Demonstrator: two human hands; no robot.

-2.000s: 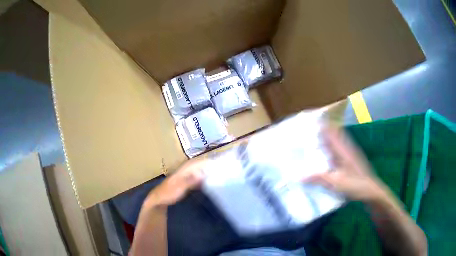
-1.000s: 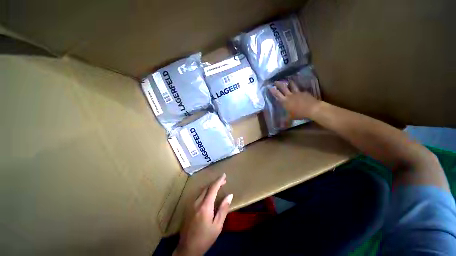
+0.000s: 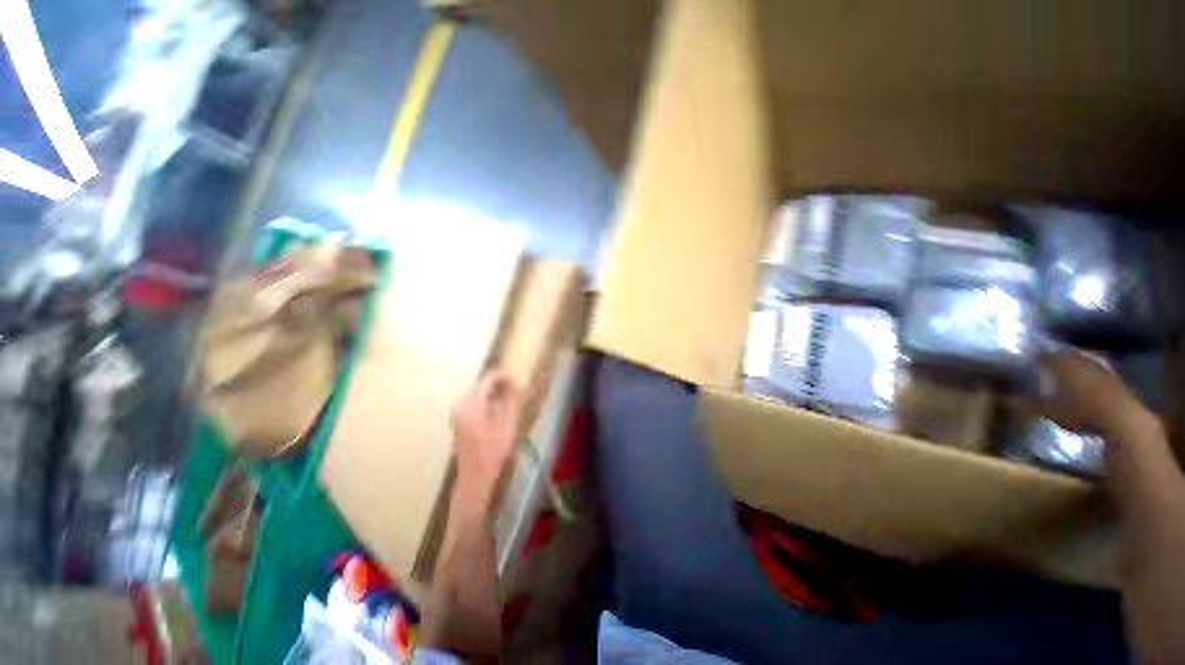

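The frame is blurred. An open shipping carton (image 3: 845,448) stands at the right with one layer of grey-white polybagged items (image 3: 832,357) with dark lettering. My right hand (image 3: 1098,396) is inside the carton at the right, over a shiny bag (image 3: 1066,444) that it partly covers; whether it grips is unclear. My left hand (image 3: 484,409) is outside the carton at the left, its fingers curled at the right edge of a flat cardboard layer pad (image 3: 422,351). A brown patch of carton floor shows between the bags.
A green crate (image 3: 293,572) with brown crumpled material (image 3: 280,364) stands left of the pads. Grey floor with a yellow line (image 3: 419,104) lies beyond. Blurred clutter fills the far left. A red thing (image 3: 793,572) shows below the carton. A carton flap (image 3: 689,208) stands up between pads and bags.
The view has swung left. My left hand has moved from the carton's near edge to the cardboard pads. My right hand is still at the right-hand bag in the carton.
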